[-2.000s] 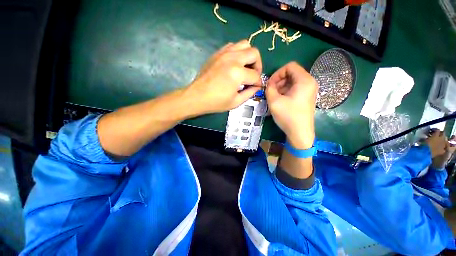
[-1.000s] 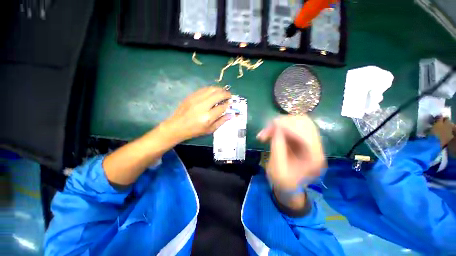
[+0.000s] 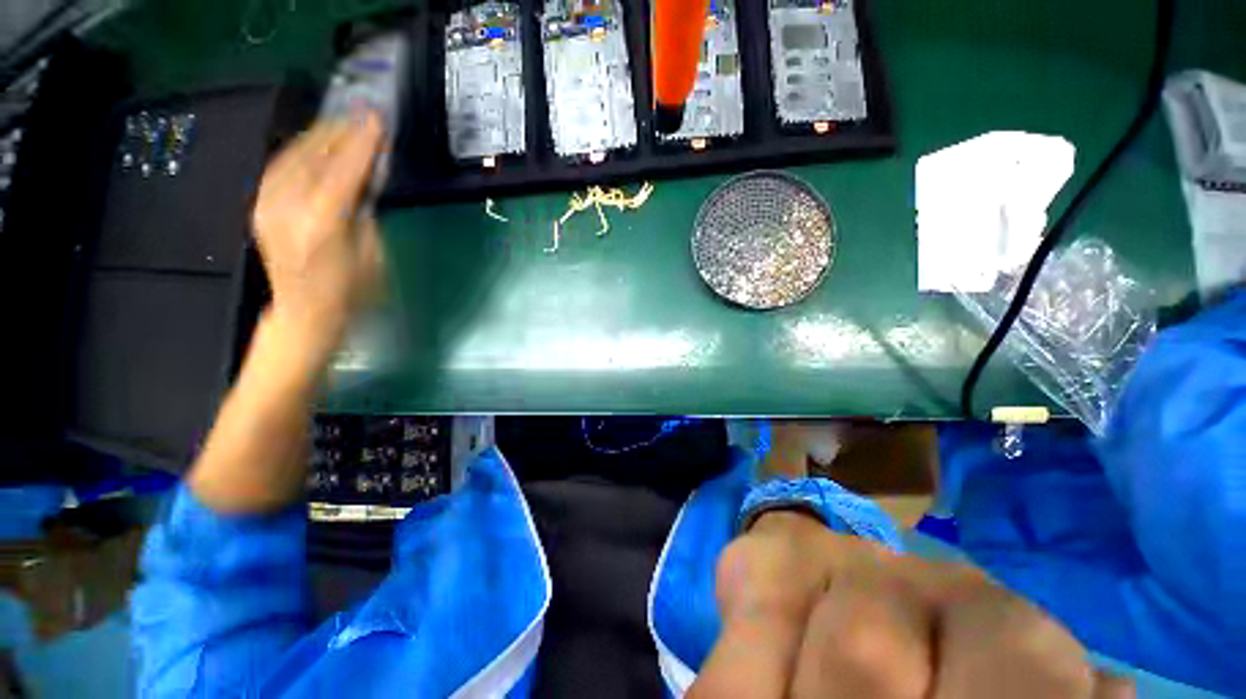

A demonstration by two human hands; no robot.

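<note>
My left hand (image 3: 321,219) is at the upper left, blurred, and grips a silver phone frame (image 3: 366,93) tilted over the left end of the long black phone tray (image 3: 615,175). Silver frames stand in the tray's other slots. My right hand (image 3: 888,615) is large and close to the camera at the lower right, off the mat, with curled fingers. Its fingertips are hidden, so I cannot tell whether it holds anything. The orange screwdriver (image 3: 679,55) hangs over the tray with its black tip down.
A round screw dish (image 3: 701,246) and thin tan strips (image 3: 601,202) lie before the tray. White paper (image 3: 991,205), a clear plastic bag (image 3: 1080,307) and a black cable (image 3: 1059,225) are right. A wide black tray (image 3: 157,328) is left. A neighbour's blue sleeve (image 3: 1189,423) shows at right.
My left hand has moved up and left with the phone frame, from the mat's front to the tray. My right hand has moved down, closer to the camera. The view has shifted.
</note>
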